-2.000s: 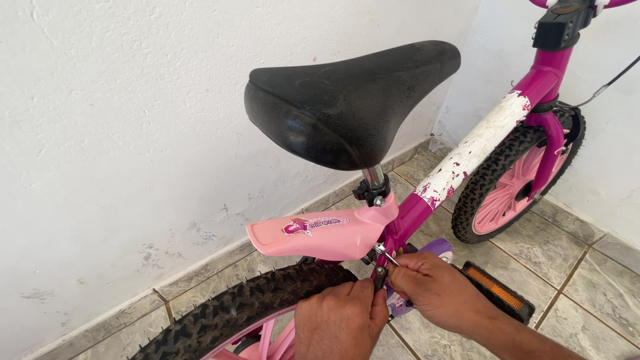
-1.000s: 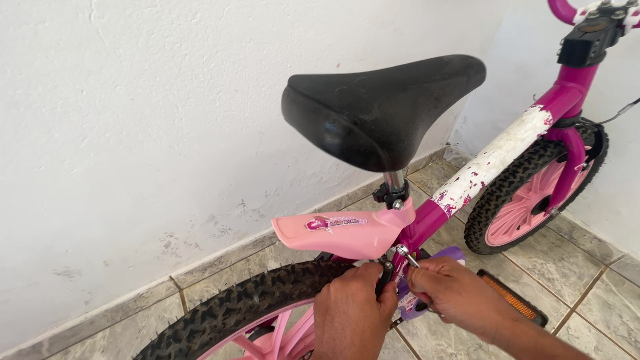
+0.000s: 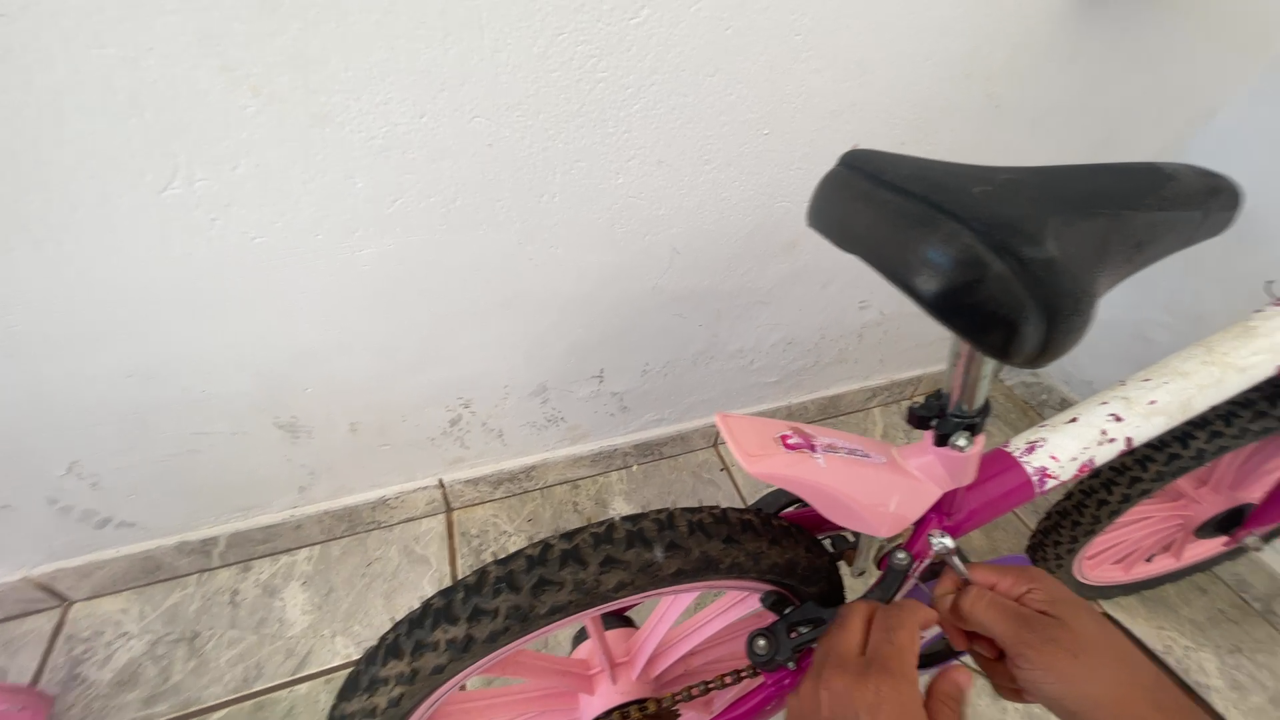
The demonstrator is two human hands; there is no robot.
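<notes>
A child's bicycle with a magenta frame (image 3: 990, 490) stands beside the wall. Under its black saddle (image 3: 1000, 230) a pink plastic rear fender (image 3: 850, 465) reaches back over the knobby rear tyre (image 3: 600, 570). My right hand (image 3: 1040, 620) pinches a small shiny metal tool, probably a wrench (image 3: 945, 552), its head against the frame just below the fender. Close beside it, my left hand (image 3: 865, 665) has its fingers on a black brake arm (image 3: 890, 578); its fingertips are partly hidden. The chain (image 3: 710, 687) shows below a black bracket (image 3: 785, 635).
A white textured wall (image 3: 400, 250) rises behind the bicycle. Grey tiles (image 3: 260, 590) cover the floor. The front wheel (image 3: 1190, 510) is at the right, and part of a pink object (image 3: 25, 702) shows at the lower left corner.
The view has swung left, bringing the chain into sight and taking the handlebar out. Both hands stay low by the frame under the fender, the right still with the metal tool.
</notes>
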